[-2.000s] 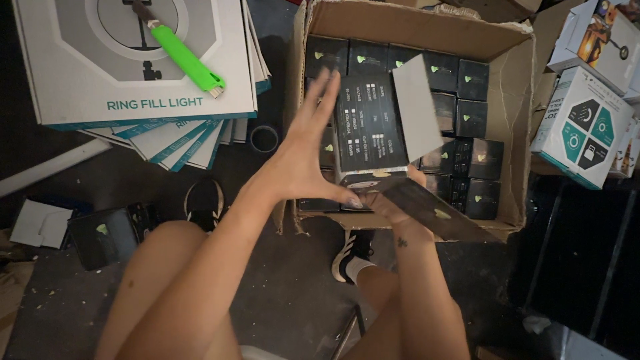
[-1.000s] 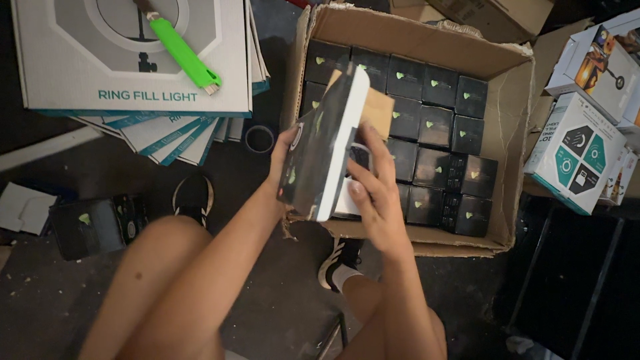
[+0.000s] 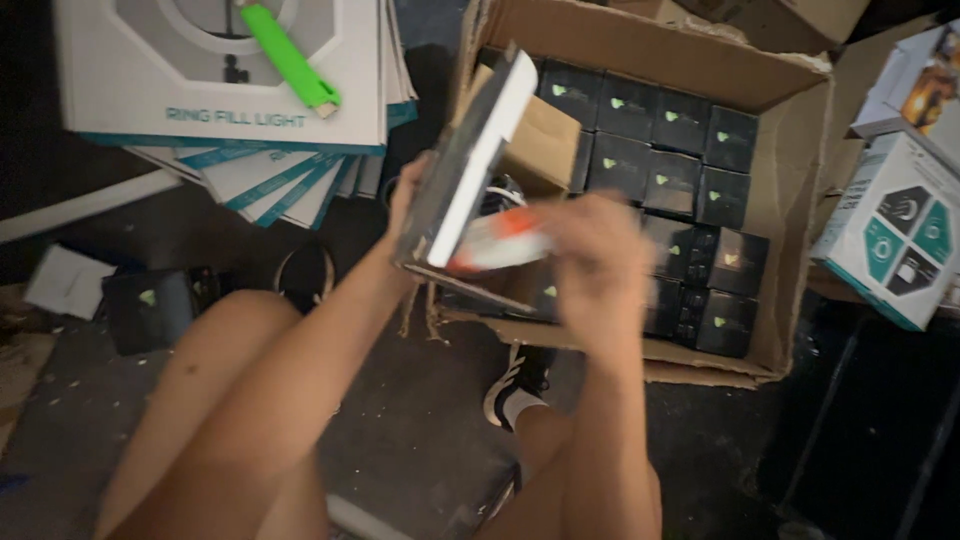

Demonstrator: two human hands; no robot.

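Note:
My left hand (image 3: pixel 409 217) grips the outer side of an open black box (image 3: pixel 469 165), which is tilted, with its white inner flap and a brown cardboard insert (image 3: pixel 544 139) showing. At the box's open side, my right hand (image 3: pixel 592 255) is blurred; its fingers hold a white and orange item (image 3: pixel 502 240), also blurred. A dark item with a white curved band (image 3: pixel 506 195) shows inside the box. Behind both hands, a large cardboard carton (image 3: pixel 780 172) holds rows of small black boxes (image 3: pixel 619 105) with green marks. My left fingertips are partly hidden.
A stack of white and teal ring fill light boxes (image 3: pixel 225 124) stands at upper left, with a bright green box cutter (image 3: pixel 289 56) on top. Another black box (image 3: pixel 150 307) lies open on the floor at left. White and teal boxes (image 3: pixel 892 232) stand right of the carton.
Two seconds ago the black box's printed side faced the camera; now it is turned with its open side to the right. The white and orange item has come into view at my right hand.

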